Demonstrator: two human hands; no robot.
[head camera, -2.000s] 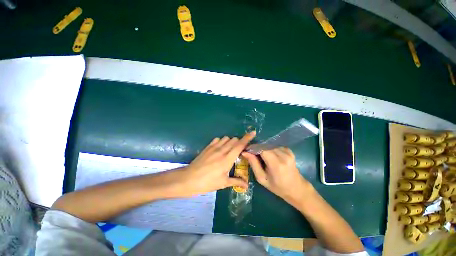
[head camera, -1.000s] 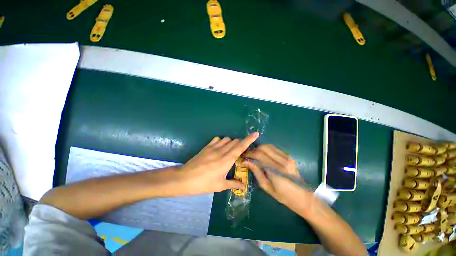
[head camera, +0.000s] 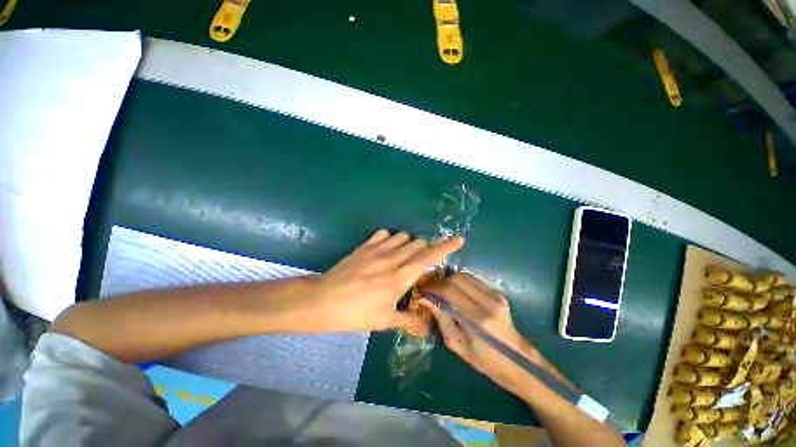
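Note:
A yellow plastic part (head camera: 417, 299) lies between my hands at the taped spot, mostly hidden by my fingers. My left hand (head camera: 375, 284) holds it from the left, index finger stretched over the clear tape (head camera: 458, 205) above. My right hand (head camera: 476, 323) is at the part's right side and holds a long thin grey strip (head camera: 515, 356). The strip lies back across the hand and wrist and ends in a white tip. More crinkled clear tape lies below the part. The fixture under the part is hidden.
A lined sheet (head camera: 218, 271) lies under my left forearm. A white paper (head camera: 61, 157) is at far left. A phone (head camera: 597, 274) lies right of my hands. A cardboard sheet (head camera: 676, 375) with rows of yellow parts is at right. Beyond the pale rail (head camera: 384, 127), yellow parts lie on the green belt.
The strip has swung from pointing up and right to lying back over my right wrist. My fingers now cover more of the part. The view has shifted and tilted.

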